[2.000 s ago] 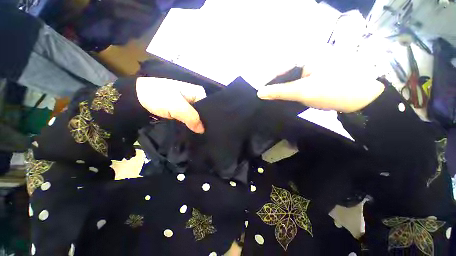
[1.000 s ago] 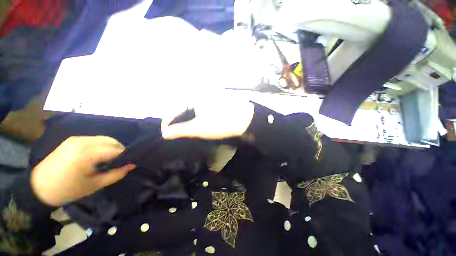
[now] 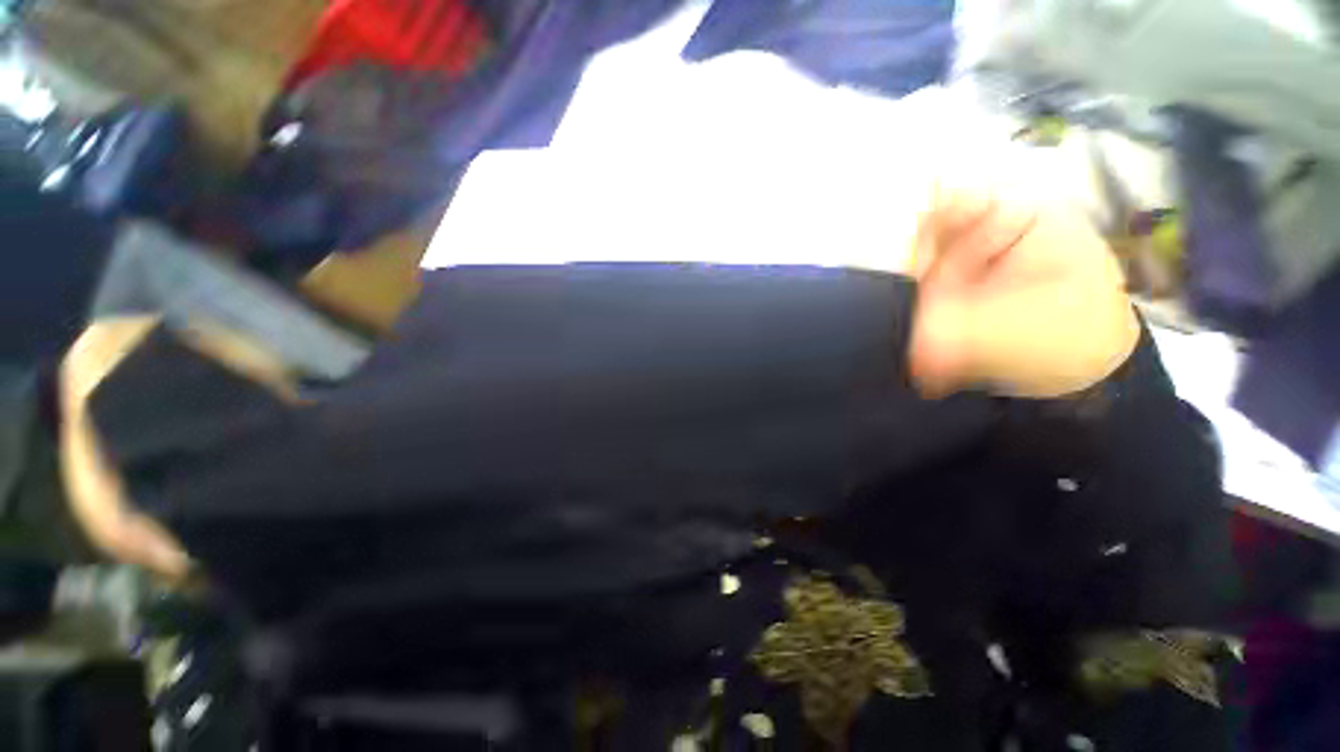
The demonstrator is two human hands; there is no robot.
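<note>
The black garment (image 3: 588, 397) is stretched wide between my two hands, above my lap and in front of the white table edge. My left hand (image 3: 125, 441) is at the far left, blurred, with its fingers around the garment's left end. My right hand (image 3: 1021, 294) is at the right, over the table edge, and grips the garment's right end. The fingertips of my right hand are partly hidden by blur and glare. The cloth looks plain and smooth, with folds along its lower side.
The white table top (image 3: 705, 176) lies behind the cloth. The pale sewing machine (image 3: 1176, 74) is at top right, with a dark fabric strip (image 3: 1293, 353) below it. A grey cloth (image 3: 250, 301) and a red item (image 3: 390, 41) are at left. My dotted clothing (image 3: 838, 654) is below.
My hands have moved far apart and the garment is now spread between them instead of bunched. The view has shifted, so the machine sits farther right.
</note>
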